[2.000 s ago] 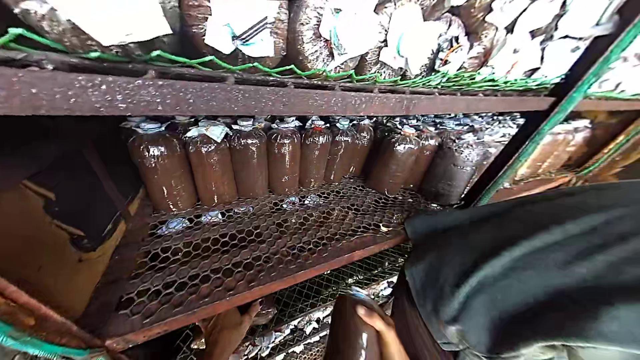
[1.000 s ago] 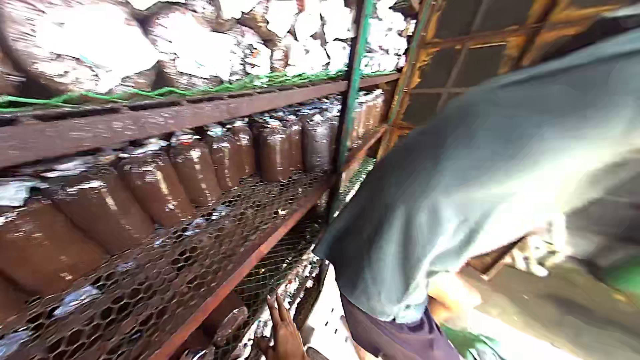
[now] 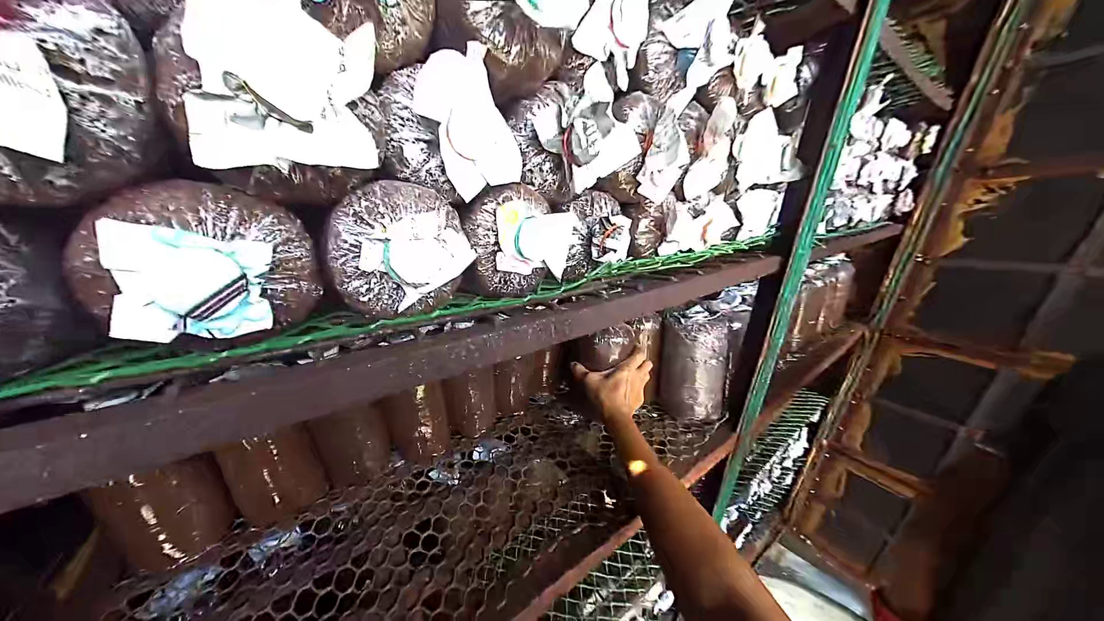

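My right hand (image 3: 619, 384) reaches in from the lower right under the upper shelf. Its thumb and fingers are spread at the front of a brown filled plastic bag (image 3: 604, 345) standing on the lower wire-mesh shelf; no firm grip shows. Just right of it stands a greyer filled bag (image 3: 694, 366). A row of brown bags (image 3: 349, 444) runs along the back of that shelf toward the left. My left hand is out of view.
Above, the upper shelf carries stacked filled bags (image 3: 194, 203) with paper-covered ends, behind its dark front rail (image 3: 388, 366). A green-edged upright post (image 3: 798, 259) stands right of my hand. The lower shelf's hexagonal mesh (image 3: 414, 535) has plastic scraps on it.
My right hand, which held a brown bag below the shelf two seconds ago, is now at the bags on the shelf. My left hand and the person in a dark shirt have left the view, which has swung.
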